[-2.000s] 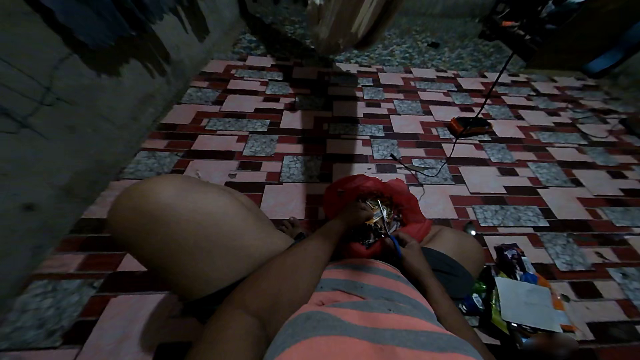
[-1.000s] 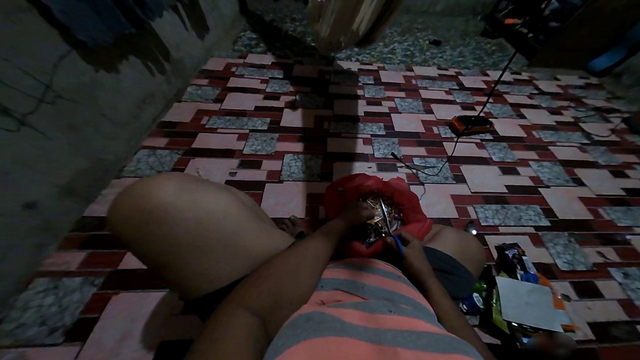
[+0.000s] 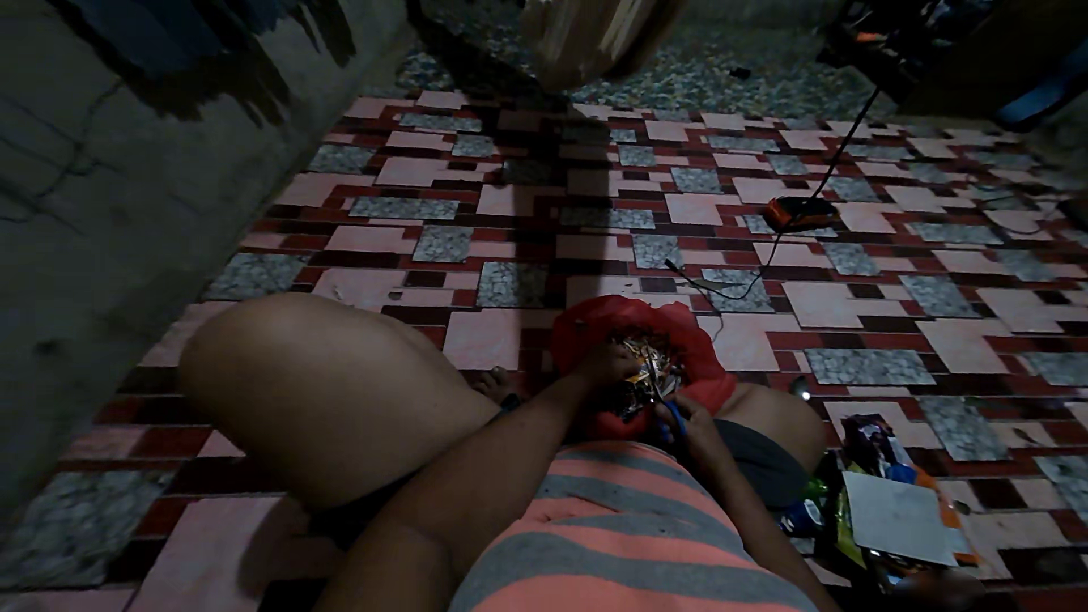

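A red bag [image 3: 586,327], probably plastic, stands open between my legs. Inside it lies a heap of small shiny cut strips [image 3: 650,353]. My right hand [image 3: 690,425] grips the blue handles of a pair of scissors [image 3: 673,416], whose blades point forward over the heap. My left hand [image 3: 614,364] is over the left part of the heap, close to the blades; its fingers are dark, and whether it pinches a strip cannot be made out.
Printed wrappers [image 3: 867,433] and a pale flat sheet [image 3: 901,518] lie to the right of my leg. An orange and black object [image 3: 799,212] with a dark cord is farther off on the patterned floor [image 3: 484,340]. A wall [image 3: 170,187] runs along the left.
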